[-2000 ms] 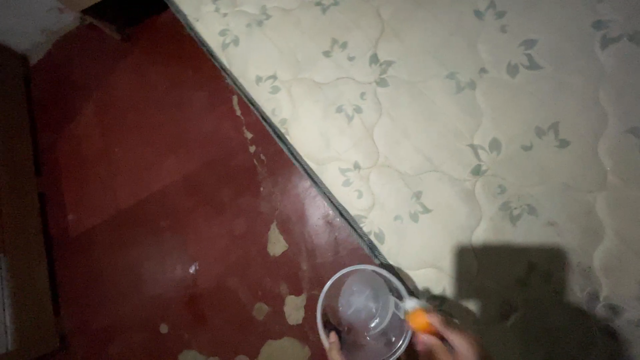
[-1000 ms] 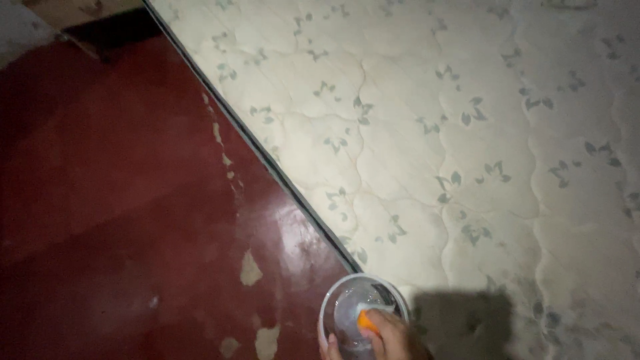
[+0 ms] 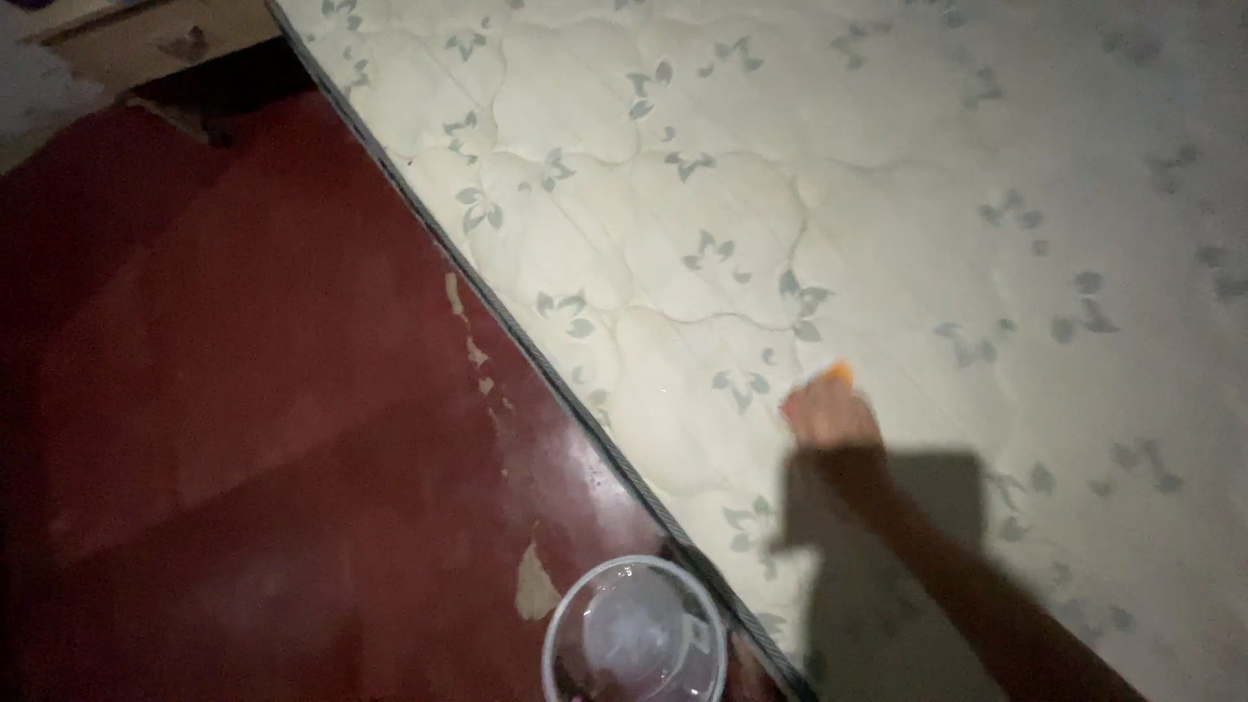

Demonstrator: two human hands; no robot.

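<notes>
My right hand [image 3: 834,414] is over the pale quilted mattress [image 3: 702,341], closed on a small orange and white object [image 3: 837,372] whose kind I cannot make out. The hand is slightly blurred. At the lower edge, beside the mattress border, a round clear plastic container [image 3: 634,634] shows its open top and what looks like liquid inside. Of my left hand only a sliver of fingertip [image 3: 577,698] seems to show at the container's near side; the rest is out of view.
A red floor [image 3: 244,390] with worn, peeling patches lies left of the mattress. The dark piping [image 3: 507,322] of the mattress runs diagonally between them. A wooden furniture piece [image 3: 166,44] stands at the top left. A dark shadow falls around my right forearm.
My right hand, earlier at the container with the orange object, has moved up and right over the mattress, still holding it. The container remains by the mattress edge.
</notes>
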